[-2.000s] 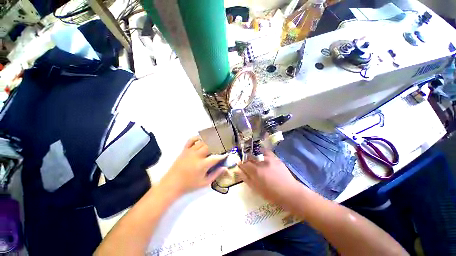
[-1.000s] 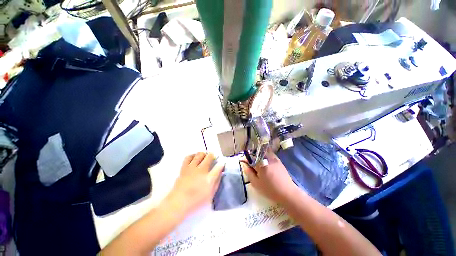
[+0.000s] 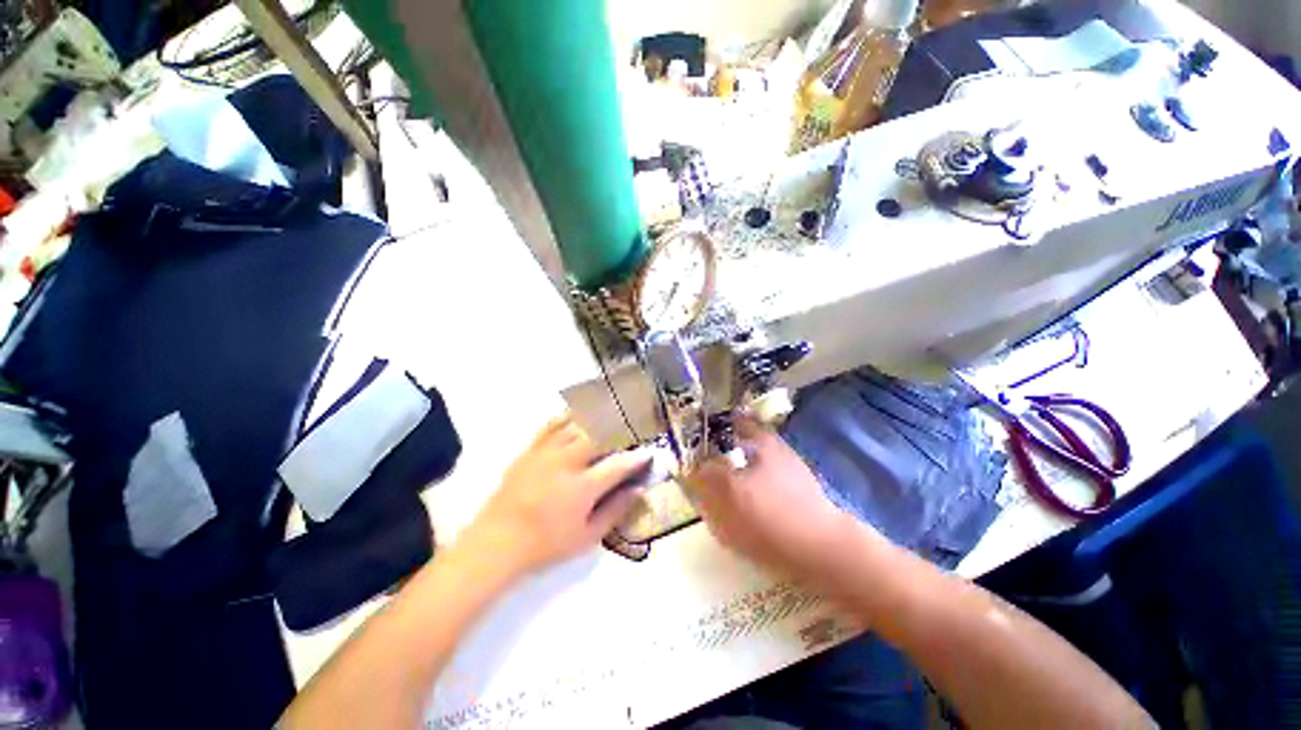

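A small pocket flap piece [image 3: 659, 516] lies under the presser foot [image 3: 691, 428] of the white sewing machine [image 3: 885, 278]. It looks pale with a dark outlined edge, and is mostly hidden by my hands. My left hand [image 3: 557, 492] presses on its left side, fingertips beside the needle area. My right hand [image 3: 756, 492] is at its right side, fingers bent close to the foot; what the fingertips touch is partly hidden. Both hands are bare.
Stitched grey-blue pieces [image 3: 906, 464] lie right of the needle, beside dark red scissors [image 3: 1070, 454]. Stacked cut pieces [image 3: 357, 556] and large navy panels [image 3: 179, 328] lie left. A green tube [image 3: 557, 143] and round dial [image 3: 675, 281] stand above the machine head. An oil bottle [image 3: 849, 86] is behind.
A second ago the grey-blue piece showed below my hands; now it sits mostly hidden between them, with a pale surface showing. The view has shifted, and the green tube appears further left.
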